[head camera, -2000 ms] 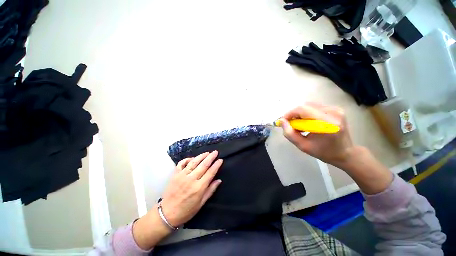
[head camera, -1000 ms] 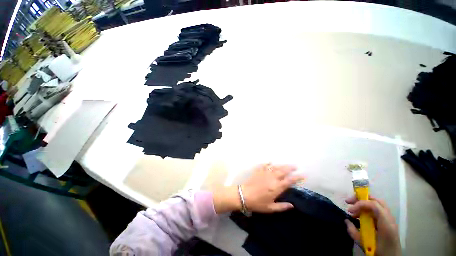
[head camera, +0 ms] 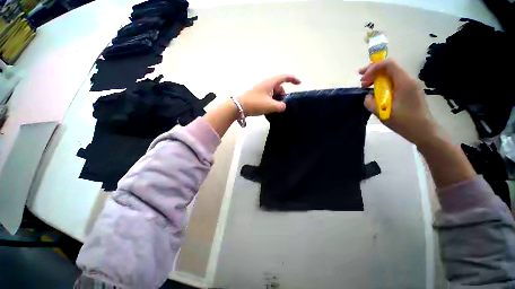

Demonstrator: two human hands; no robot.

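Observation:
A black fabric panel [head camera: 316, 152] with a small tab on each side is held by its far edge over the pale backing board [head camera: 316, 245]. That far edge shows a thin shiny, streaked band. My left hand [head camera: 262, 101] pinches the panel's far left corner between thumb and fingers. My right hand [head camera: 401, 101] holds the glue brush [head camera: 382, 82] by its yellow handle, bristles pointing away from me, and also grips the panel's far right corner with thumb and fingers. Whether the panel's near part touches the board, I cannot tell.
At the left lies a loose heap of black panels [head camera: 135, 127]. Beyond it is a staggered stack with shiny edges [head camera: 132, 42]. Black looped parts [head camera: 468, 68] and black strips [head camera: 488, 169] lie at the right. A pale sheet [head camera: 25, 169] is at the table's left edge.
The panel has moved away from my body, with both hands now at its far corners. The right hand has moved further out with the brush. The view has shifted from the earlier frames.

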